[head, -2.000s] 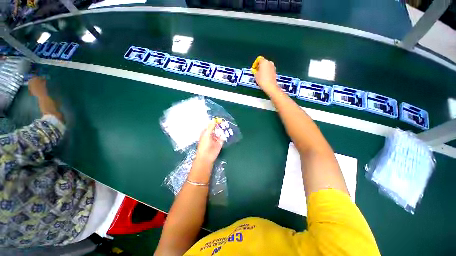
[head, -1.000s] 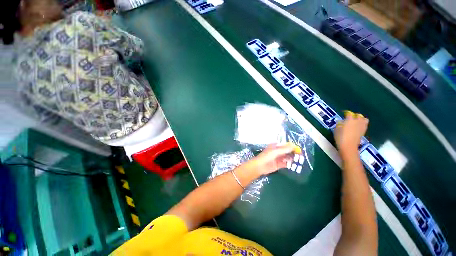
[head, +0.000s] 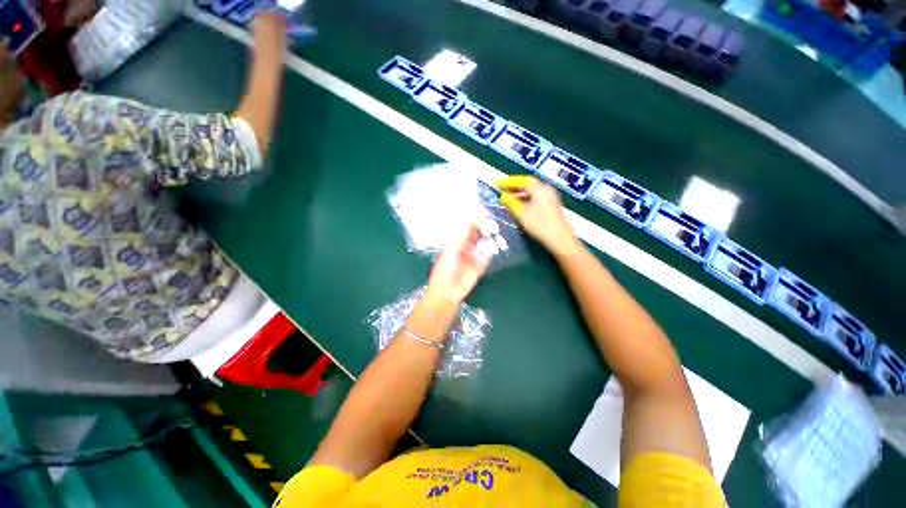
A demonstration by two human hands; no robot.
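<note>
My left hand (head: 463, 262) holds a small clear sheet with small white pads (head: 494, 236) over the near bench. My right hand (head: 536, 210), with yellow finger cots, is just right of the sheet, its fingertips close together near the sheet's upper edge; whether they grip a pad is too small to tell. A whitish stack of pad sheets in a clear bag (head: 434, 206) lies behind and left of my left hand. Flat blue-white panels with dark blocks (head: 625, 197) lie in a long row beyond the white line.
Crumpled clear film (head: 465, 342) lies by my left forearm. White paper (head: 713, 425) lies partly under my right arm. A packed clear bag (head: 821, 443) is at the right. Dark plastic parts (head: 651, 32) stand on the far side. Another person (head: 114, 213) works at the left, near a red stool (head: 268, 355).
My right hand has come back from the panel row to beside the sheet in my left hand. The camera view has swung, and the other person's arm now reaches to the line.
</note>
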